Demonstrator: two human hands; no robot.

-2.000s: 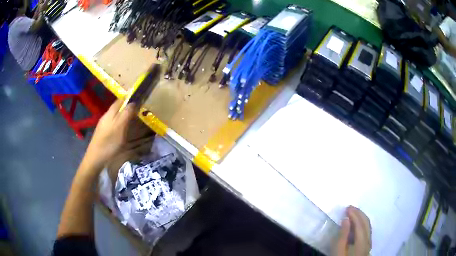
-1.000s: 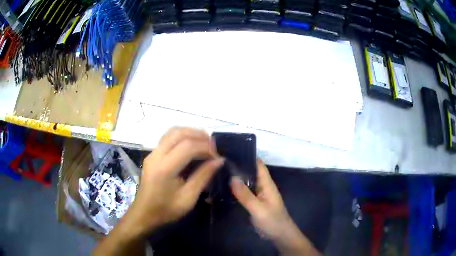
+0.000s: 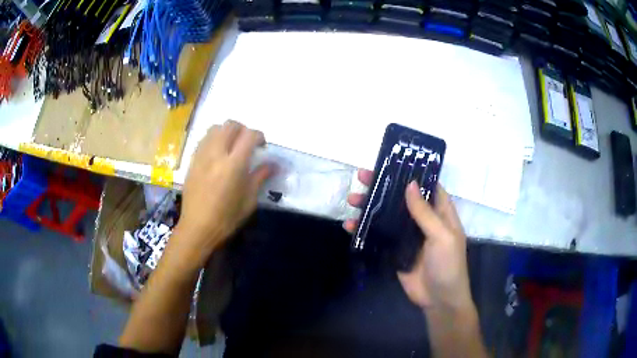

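A glossy black phone-shaped case with pale streaks, perhaps reflections, is tilted over the bench's front edge. My right hand grips it, thumb on its face and fingertips at its left edge. My left hand is apart from it, over the bench edge to the left, with curled fingers and a blurred thumb; whether it holds something thin cannot be told. A small dark piece lies beside the left hand. A pale, shiny, film-like patch shows between the hands, unclear.
White paper covers the middle bench. Blue cables and dark leads lie on taped cardboard at left. Black units line the back. Two yellow-edged units and a black housing lie at right. A scrap carton stands below left.
My hands were together on the black case; now my left hand is away to the left. The case has moved up and right in my right hand, its streaked face showing.
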